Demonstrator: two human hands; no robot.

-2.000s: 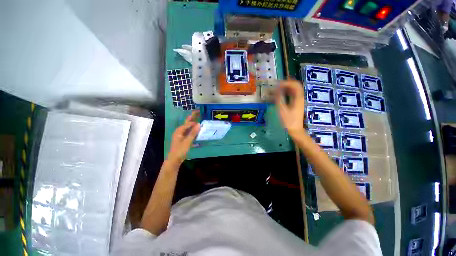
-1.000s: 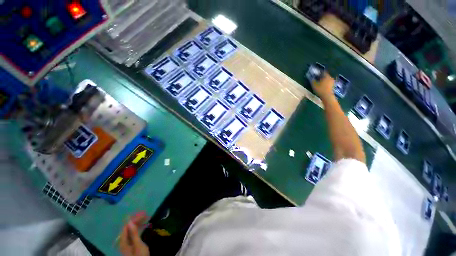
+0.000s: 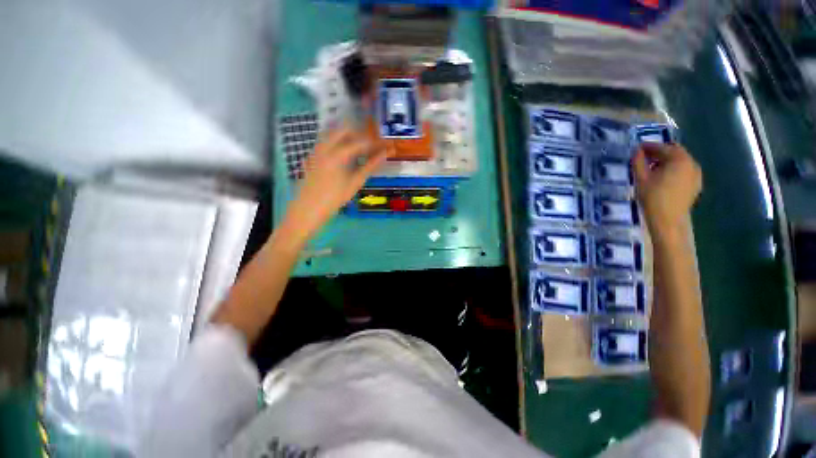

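A phone housing (image 3: 398, 108) with a pale rim and dark-blue inside lies in the orange nest (image 3: 412, 148) on the perforated press plate. My left hand (image 3: 340, 170) is over the plate's front left part, fingertips near the nest's lower left edge. It is blurred; its fingers look apart and no thing shows in them. My right hand (image 3: 671, 186) is at the blister tray's far right, fingers curled down at the lower edge of a housing (image 3: 653, 133). Whether they grip it is hidden. Rows of housings fill other pockets of the tray (image 3: 565, 344).
The start panel (image 3: 399, 202) is on the press front. A black-square pad sheet (image 3: 298, 143) lies left of the plate. Stacked empty trays (image 3: 590, 67) are beyond the working tray. White bagged sheets (image 3: 134, 295) are at left. Housings (image 3: 737, 365) lie on the line at far right.
My view has turned back from the line to the press. My right hand has moved from a housing on the line to the tray. My left hand has moved up to the press plate.
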